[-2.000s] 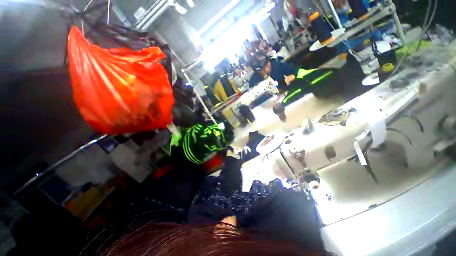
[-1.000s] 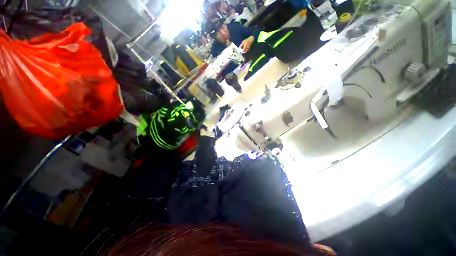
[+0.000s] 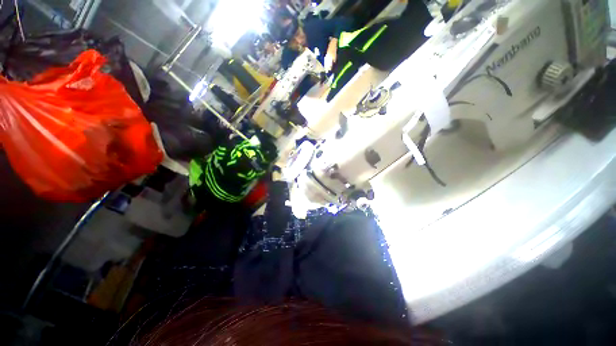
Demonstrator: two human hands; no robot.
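A dark garment piece (image 3: 338,260) with speckled, shiny patches lies at the needle end of the cream-white sewing machine (image 3: 466,121) and drapes down toward the bottom of the picture. Its right edge borders the bright pale table top (image 3: 459,250). The needle area is washed out by glare, so I cannot tell whether the presser foot rests on the cloth. Neither of my hands shows. Reddish-brown hair covers part of the bottom edge.
A large red-orange plastic bag (image 3: 81,132) hangs at the left, with black bags behind it. Black-and-neon-green striped garments (image 3: 233,172) lie left of the machine. A person in dark clothes (image 3: 321,34) sits at another machine behind.
The view has turned right, bringing the machine's far end into the picture. The fingers seen at the bottom edge in the earlier frames are gone. The dark garment still lies at the needle end.
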